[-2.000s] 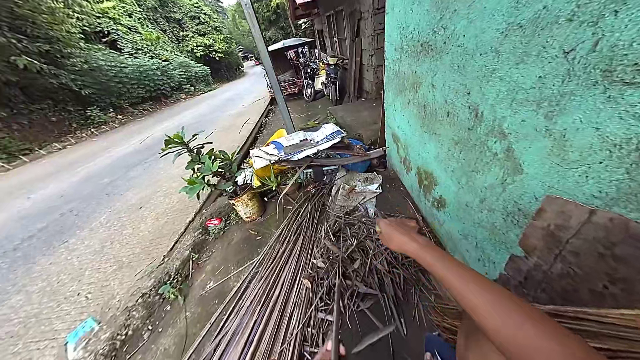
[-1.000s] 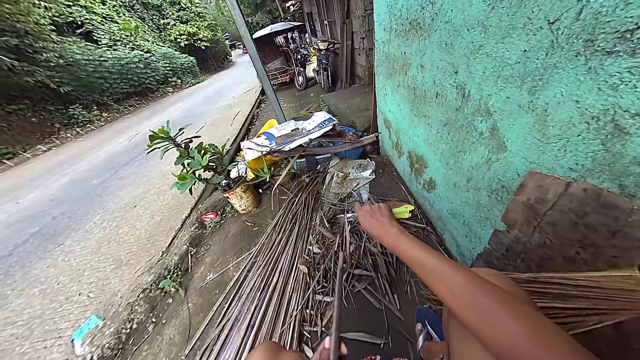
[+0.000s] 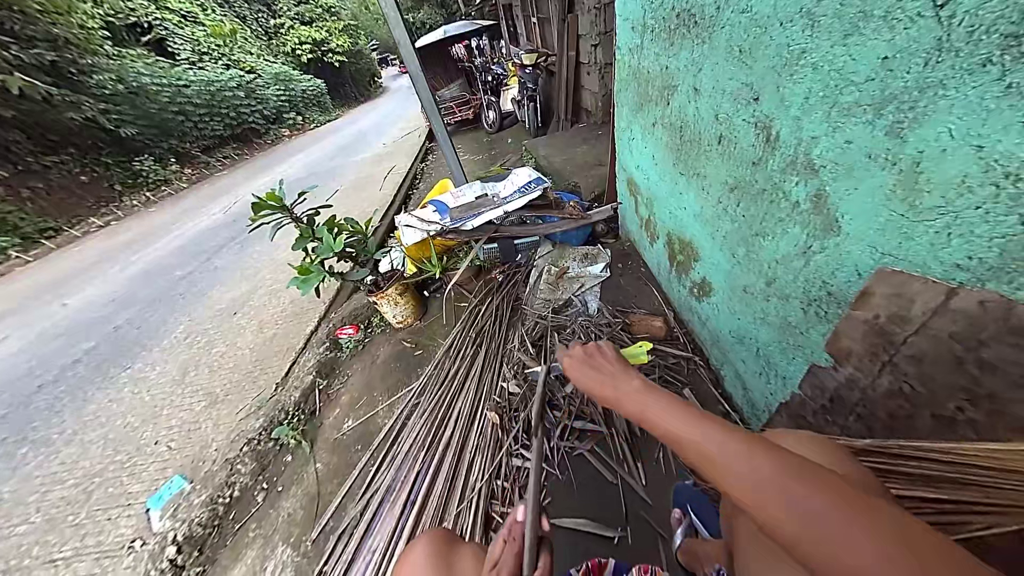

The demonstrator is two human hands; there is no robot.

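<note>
My right hand (image 3: 596, 370) is closed on the yellow-green handle (image 3: 638, 353) of what looks like a knife, whose blade (image 3: 538, 371) points left by the upper end of a brown stick. My left hand (image 3: 516, 544) grips the lower end of that stick (image 3: 534, 456), a long palm-frond rib, at the bottom of the view. A pile of dry, thin palm ribs (image 3: 432, 432) lies left of the stick. Loose shavings and dry leaf bits (image 3: 600, 432) cover the ground below my right hand.
A turquoise wall (image 3: 800, 160) and a brown board (image 3: 920, 352) stand at the right, above another bundle of ribs (image 3: 952, 480). Ahead are a potted plant (image 3: 398, 304), sacks (image 3: 480, 204) and a metal pole (image 3: 424, 92). A road (image 3: 160, 296) runs along the left.
The stick has come further into view between my hands, and my left hand shows more. The yellow-green handle, not visible two seconds ago, shows at my right hand. The view has shifted somewhat.
</note>
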